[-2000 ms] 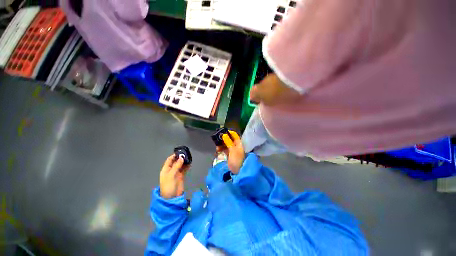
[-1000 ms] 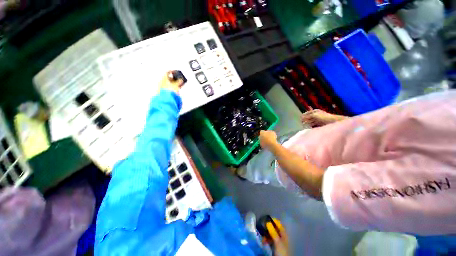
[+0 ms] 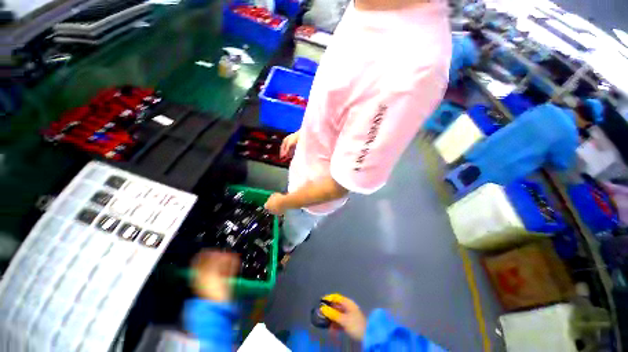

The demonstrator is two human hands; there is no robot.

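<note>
My right hand (image 3: pixel 344 317), with yellow-orange covers on its fingers, holds a small black square housing (image 3: pixel 320 315) low over the floor. My left hand (image 3: pixel 216 272) is blurred, at the near edge of the green crate (image 3: pixel 276 256); whether it holds anything cannot be told. The crate is full of shiny black parts (image 3: pixel 241 230). The white blister tray (image 3: pixel 65 275) lies at the left, with several black square housings (image 3: pixel 129 231) in pockets near its far right corner.
A person in pink (image 3: pixel 385 89) stands beyond the crate, one hand at its rim. A black compartment tray (image 3: pixel 182 148) and red clamps (image 3: pixel 103 124) lie behind the blister tray. Blue bins (image 3: pixel 279 113) stand farther back. Across the aisle are a cardboard box (image 3: pixel 527 275) and a worker in blue (image 3: pixel 523 148).
The view has swung right. My left hand has left the blister tray for the crate's near edge, and one more housing sits in the tray. My right hand still holds its housing.
</note>
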